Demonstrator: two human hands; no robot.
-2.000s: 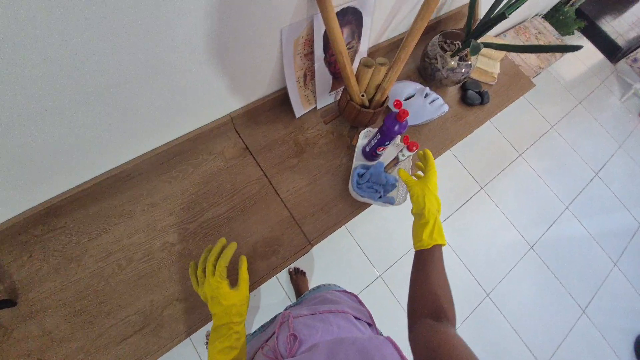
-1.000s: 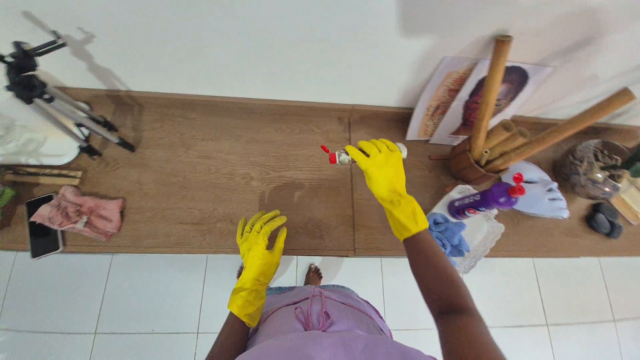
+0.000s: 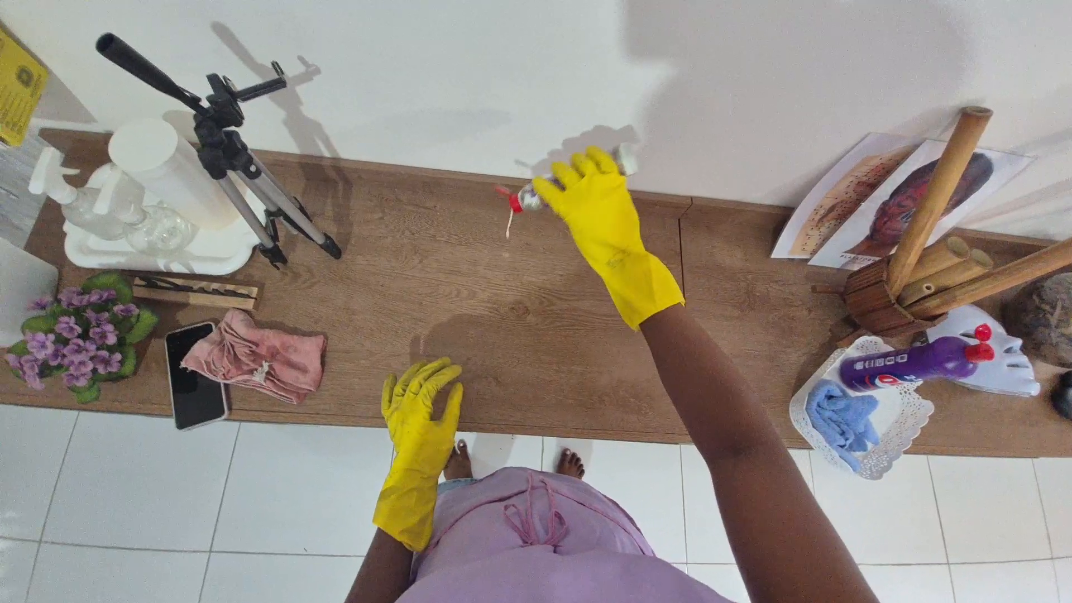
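Observation:
My right hand [image 3: 595, 222], in a yellow rubber glove, grips a small bottle [image 3: 526, 199] with a red flip cap, held sideways over the back of the wooden surface. A thin pale stream falls from its cap. My left hand [image 3: 425, 410], gloved too, rests near the front edge, fingers apart, holding nothing. At the right, a white lace-edged tray [image 3: 900, 425] holds a crumpled blue cloth [image 3: 840, 419] and a purple bottle [image 3: 909, 363] with a red cap.
Left: black and silver tripod [image 3: 243, 163], white tray [image 3: 167, 261] with spray bottles, purple flowers [image 3: 79, 339], phone [image 3: 194, 385] under a pink cloth [image 3: 264, 356]. Right: wooden pot [image 3: 875, 297] with bamboo, white mask [image 3: 992, 356], leaning pictures [image 3: 888, 213]. A wall stands behind.
My right hand, empty near the lace-edged tray two seconds ago, now holds the small bottle farther left, and a thin stream has appeared at its cap. The view has swung left.

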